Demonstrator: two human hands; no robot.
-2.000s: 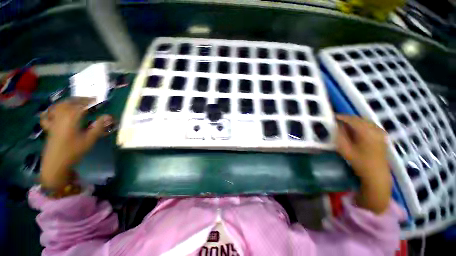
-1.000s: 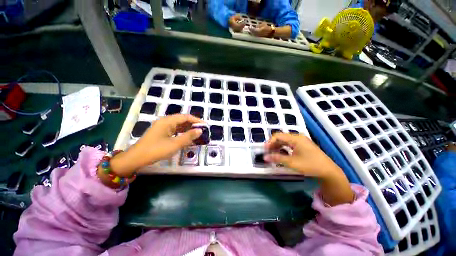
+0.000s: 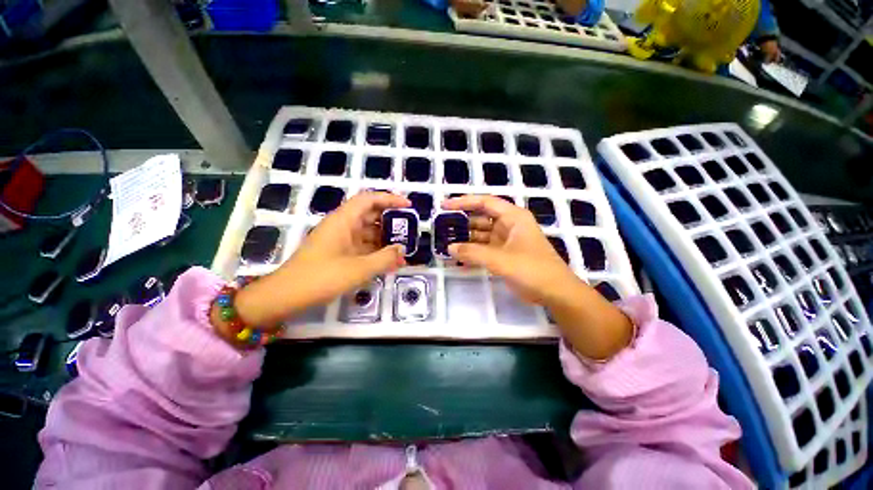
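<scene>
My left hand [image 3: 330, 251] holds a smartwatch [image 3: 399, 233] upright between thumb and fingers; its dark face shows a small white pattern. My right hand [image 3: 507, 244] holds a second smartwatch [image 3: 451, 234] beside it, with faint marks on its dark screen. Both are above the white foam tray [image 3: 235, 230], which holds rows of black-faced watches. In its front row two watches lie face down, and one watch back [image 3: 413, 298] shows a dark round centre. Empty pockets [image 3: 467, 297] lie right of them.
Tilted white trays of watches [image 3: 704, 196] rest over a blue layer [image 3: 660, 258] at right. At left are a tally sheet [image 3: 144, 206], loose watches [image 3: 45, 285], a blue cable [image 3: 103, 153] and a red block [image 3: 21, 187]. A metal post [image 3: 182, 81], yellow fan [image 3: 704, 29] and another person's hand [image 3: 469, 8] are beyond.
My hands have come together over the tray. My right hand has lifted a watch from the front row, leaving its pocket empty. The watch in my left hand now faces me with a lit pattern.
</scene>
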